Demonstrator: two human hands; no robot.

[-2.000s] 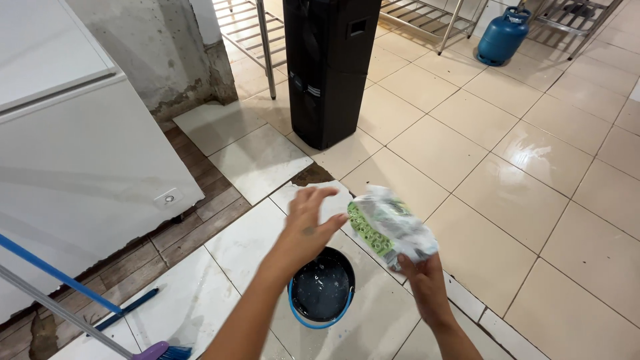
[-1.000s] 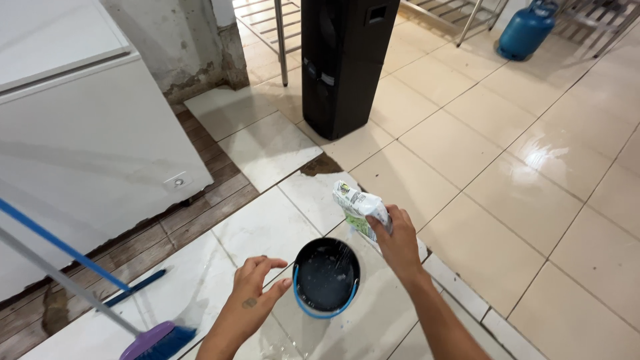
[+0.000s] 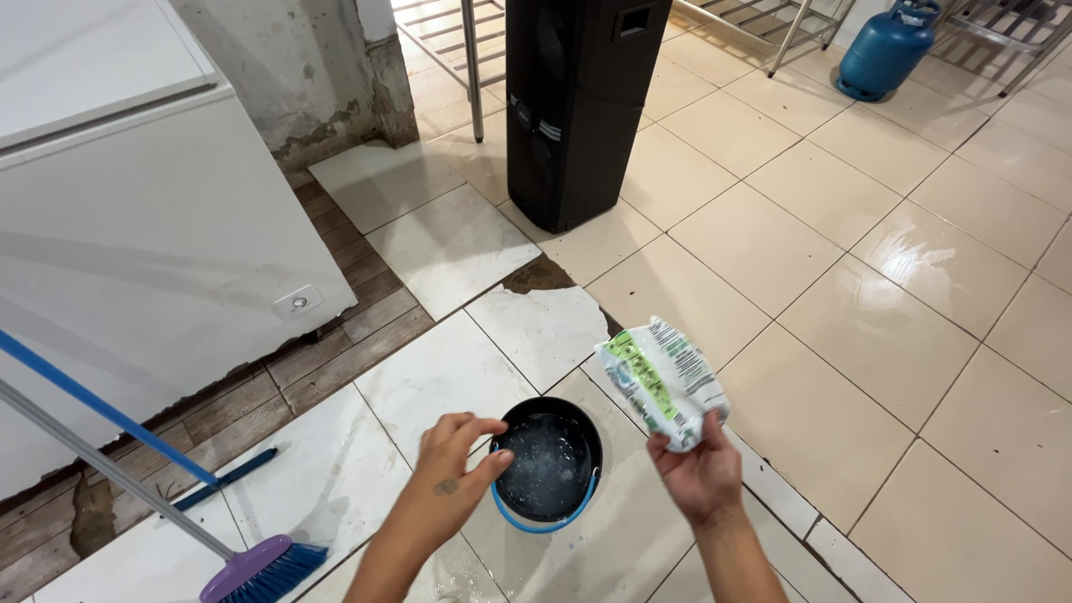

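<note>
A black bucket (image 3: 546,459) with a blue handle stands on the white floor tiles, holding cloudy, bubbly liquid. My left hand (image 3: 461,461) is at the bucket's left rim, fingers apart and holding nothing; whether it touches the rim I cannot tell. To the right of the bucket, my right hand (image 3: 699,469) grips the lower end of a white and green plastic packet (image 3: 662,381), which bears writing. What is inside the packet is hidden.
A purple broom head with blue bristles (image 3: 264,569) and a blue-handled squeegee (image 3: 226,481) lean in at the left, beside a white chest freezer (image 3: 159,251). Ahead stands a black speaker tower (image 3: 578,109). A blue gas cylinder (image 3: 889,50) and metal racks (image 3: 754,21) are farther back.
The packet, tilted near the bucket one second ago, is now held up with its printed face in view. My left hand has come to the bucket's rim.
</note>
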